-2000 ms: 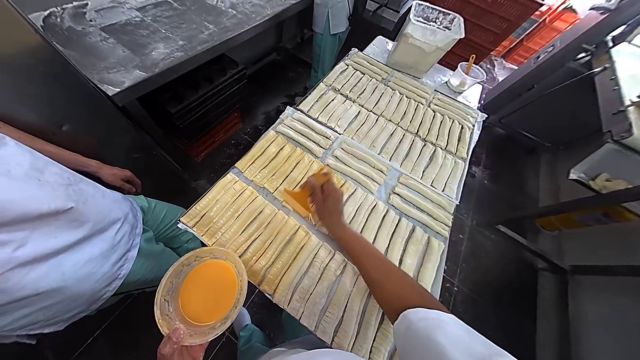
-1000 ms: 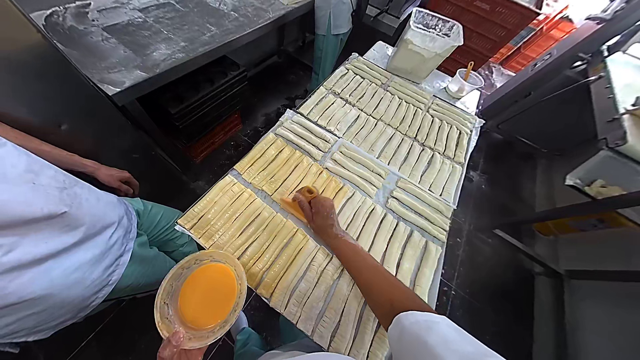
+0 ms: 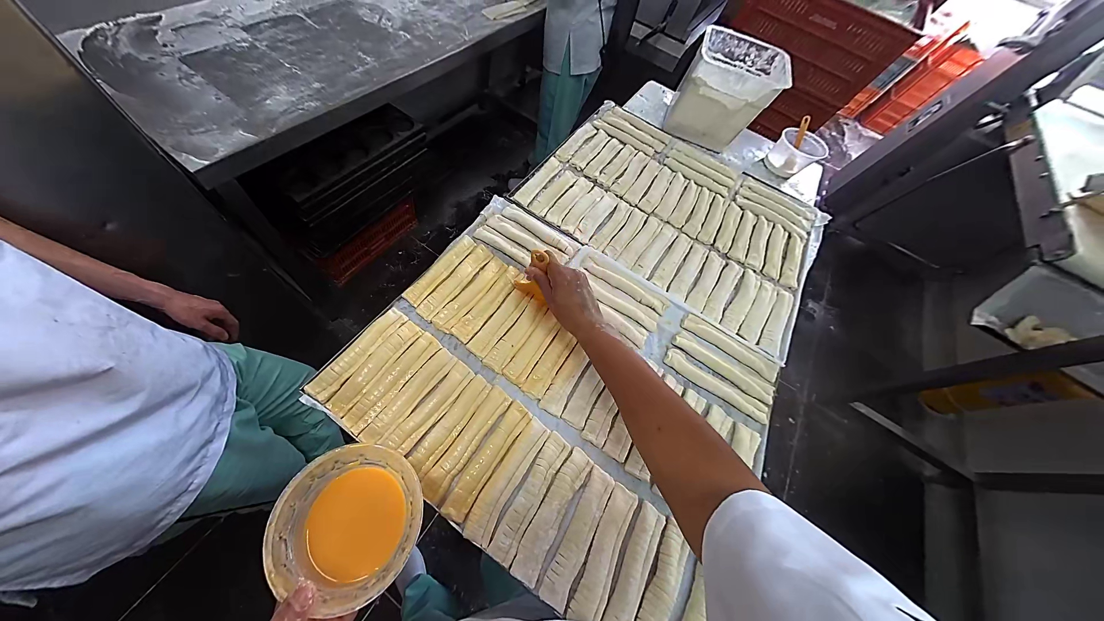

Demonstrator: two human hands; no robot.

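Note:
My right hand (image 3: 565, 297) grips the handle of a pastry brush (image 3: 530, 285), its bristles orange with egg wash, over the upper edge of the glazed strips in the nearer tray. My left hand (image 3: 302, 604) holds a round plastic bowl (image 3: 280, 526) of orange egg wash (image 3: 356, 523) by its rim, beside the tray's left corner. Rows of long dough strips (image 3: 595, 526) lie on the paper-lined tray. Strips on the left are yellow and shiny; those on the right are pale and dry. A farther tray (image 3: 673, 207) holds pale strips.
A co-worker's hand (image 3: 203, 315) hangs at the left, near the trays. Another person stands behind. A floured steel table (image 3: 259, 69) is at the upper left. Beyond the trays stand a white plastic bin (image 3: 724, 95) and a small tub (image 3: 795, 153). Red crates (image 3: 819, 52) are stacked behind.
My right hand has moved with the brush toward the upper left strips of the nearer tray. More of the strips there look yellow and glossy. The bowl stays in my left hand at the lower left.

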